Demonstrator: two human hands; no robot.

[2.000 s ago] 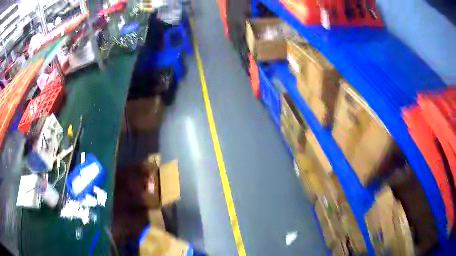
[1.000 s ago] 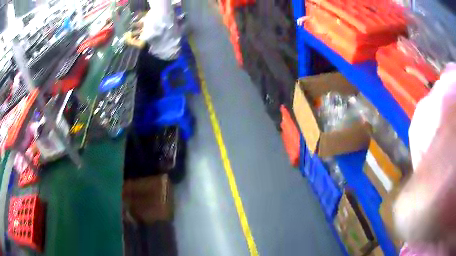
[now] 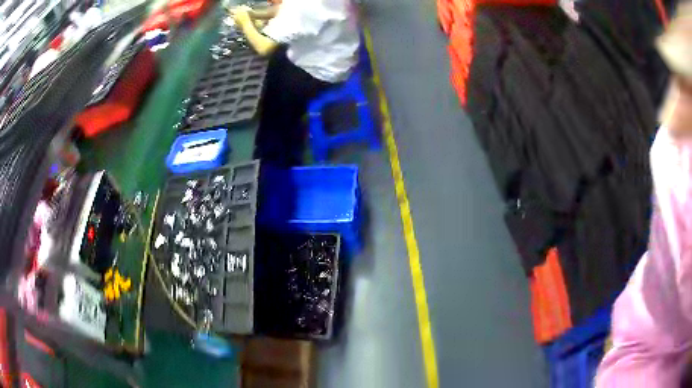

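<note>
My right hand (image 3: 677,95) is blurred and cut off by the right edge, raised above a pink sleeve; whether it holds anything cannot be told. My left hand is out of the picture. Left of the aisle, a black tray (image 3: 241,280) with small silver-tipped pieces lies on the green-topped bench. Another black pocketed tray (image 3: 228,91) lies further along. A blue box with a white label (image 3: 199,150) sits between them. A black bin of small dark parts (image 3: 312,284) stands beside the bench.
A yellow floor line (image 3: 406,212) runs up the grey aisle. Tall dark stacks (image 3: 569,144) and red trays (image 3: 460,57) stand right. A blue bin (image 3: 325,193) and blue stool (image 3: 317,125) stand left, by a person in a white top (image 3: 322,38).
The view has moved forward along the aisle. The blue rack with cardboard boxes has left the view; dark stacks now fill the right. My right hand appears higher at the right edge.
</note>
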